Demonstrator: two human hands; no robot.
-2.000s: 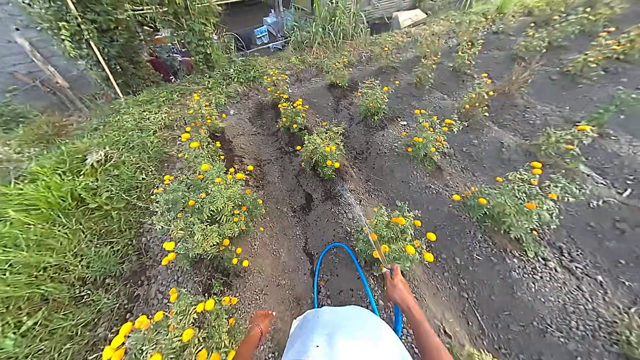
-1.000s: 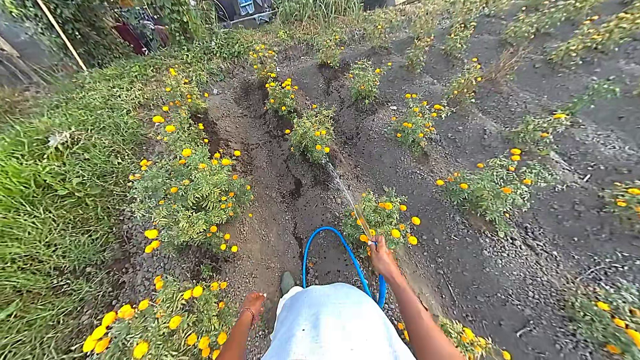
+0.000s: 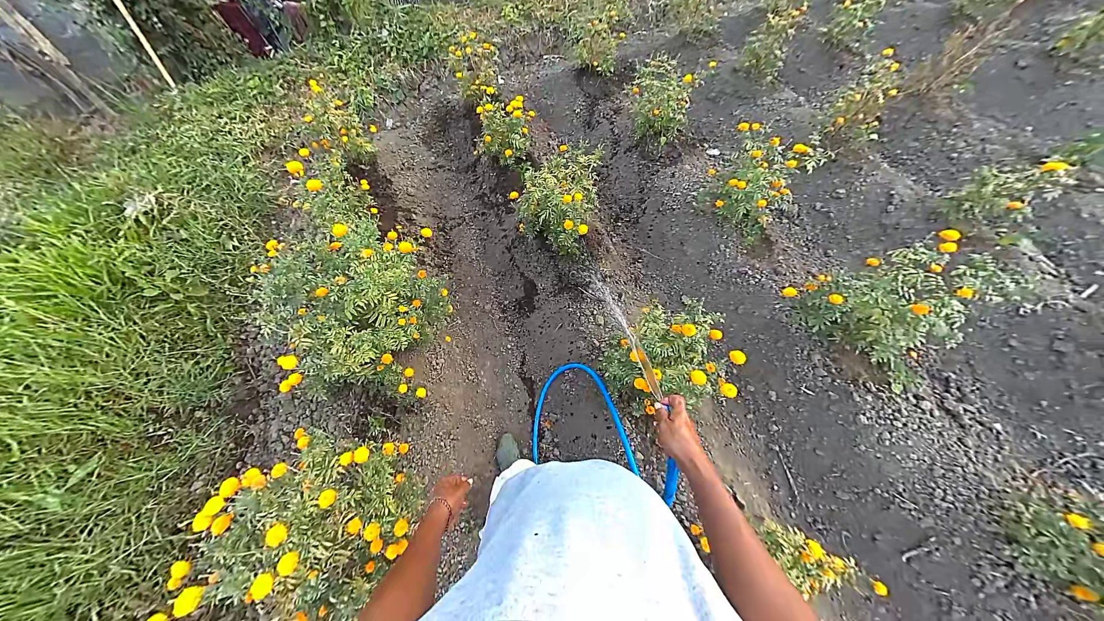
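Note:
My right hand (image 3: 677, 431) grips the end of a blue garden hose (image 3: 576, 369), which loops over the soil in front of my body. Water (image 3: 621, 321) sprays from the hose end, forward and to the left, onto the ground by the base of a marigold plant (image 3: 561, 200). Another marigold plant (image 3: 673, 355) stands right beside the hose end. On the other side, my left hand (image 3: 452, 492) hangs low with its fingers curled, near a marigold plant full of yellow blooms (image 3: 319, 517). Whether anything is in its fingers cannot be told.
More marigolds (image 3: 358, 302) line the left side of the soil furrow (image 3: 474, 345), with tall grass (image 3: 103, 345) beyond. Further marigold plants (image 3: 906, 302) grow in rows on the right. A boot (image 3: 507, 450) shows below. A pole (image 3: 145, 43) leans at the upper left.
The view has tilted downward. My right hand still holds the spraying hose, and water keeps landing near the same plant. A boot has come into view beside my left hand.

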